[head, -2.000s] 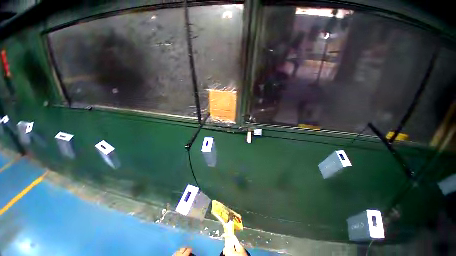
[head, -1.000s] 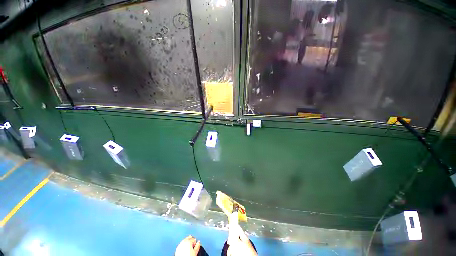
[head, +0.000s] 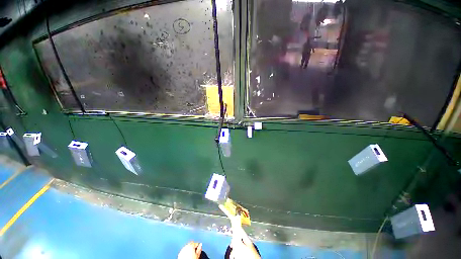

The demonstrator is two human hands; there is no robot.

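Observation:
A light-grey box-shaped housing (head: 217,188) with a dark slot in its white end face hangs on a thin wire in front of the green wall. My right hand (head: 238,225) is held out low at the centre and grips a yellow cloth or pad (head: 239,211). The yellow piece is at the housing's lower right corner and overlaps it in view; contact cannot be told. My left hand (head: 190,250) is low at the bottom edge, partly cut off, away from the housing. Its fingers are too small and blurred to read.
More housings hang at left (head: 81,154), (head: 128,160), behind the centre one (head: 225,142), and at right (head: 368,159), (head: 413,221). A black hanger rod (head: 219,76) comes down before the windows. An orange-tan panel (head: 227,101) is on the window. A concrete kerb edges the blue floor (head: 111,225).
The centre housing and its rod have moved right, closing the gap to the yellow piece. The left-hand housings also sit farther right in view. My right hand still holds the yellow piece.

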